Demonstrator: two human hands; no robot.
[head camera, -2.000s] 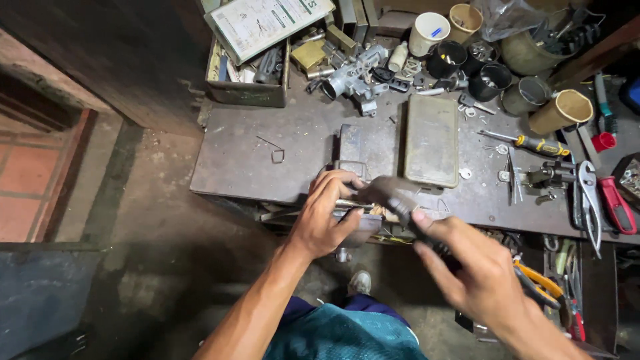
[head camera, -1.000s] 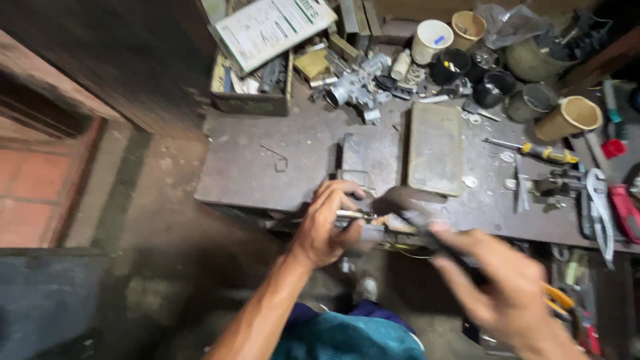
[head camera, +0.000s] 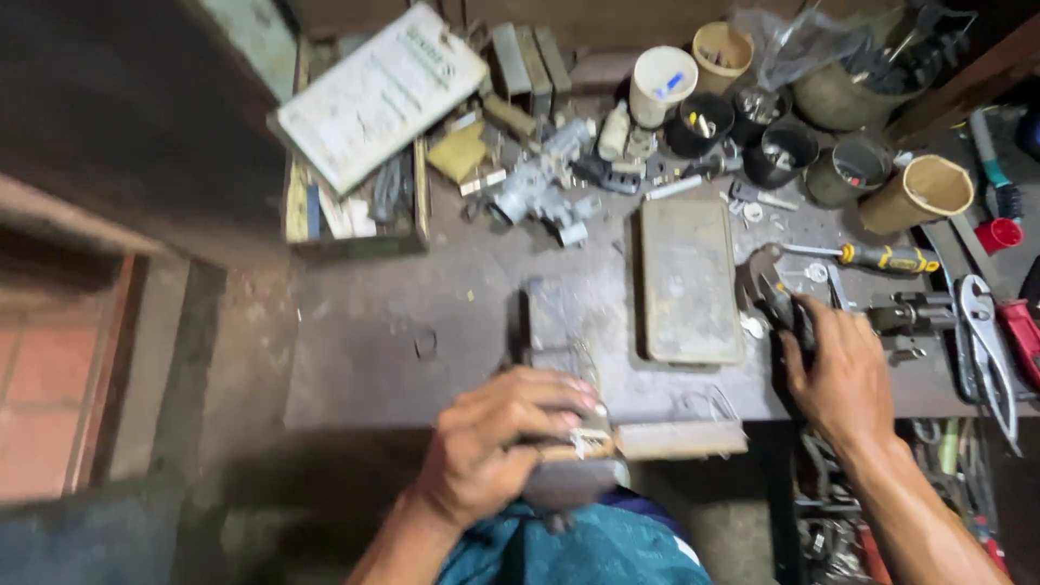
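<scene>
My left hand (head camera: 504, 439) rests at the bench's front edge with its fingers around a small metal piece (head camera: 589, 443) on the vise; blur hides its exact shape. Below the fingers, the dark metal body of a bench vise (head camera: 569, 483) juts out from the edge. My right hand (head camera: 841, 370) is on the bench to the right, closed around the handle of a hammer (head camera: 764, 280), whose head lies beside a plastic case (head camera: 691, 280). A metal block (head camera: 556, 313) stands behind my left hand. A bent wire piece (head camera: 425, 343) lies farther left.
A box of parts (head camera: 357, 248) with a white panel on top stands back left. Metal lock housings (head camera: 536, 191) and several cups, including a white cup (head camera: 662, 89), line the back. At right lie a screwdriver (head camera: 890, 258) and pliers (head camera: 987, 325). A tool drawer (head camera: 829, 508) is below.
My right hand has moved right, away from my left hand, with the hammer, which now is down on the bench beside the plastic case. My left hand stays by the vise.
</scene>
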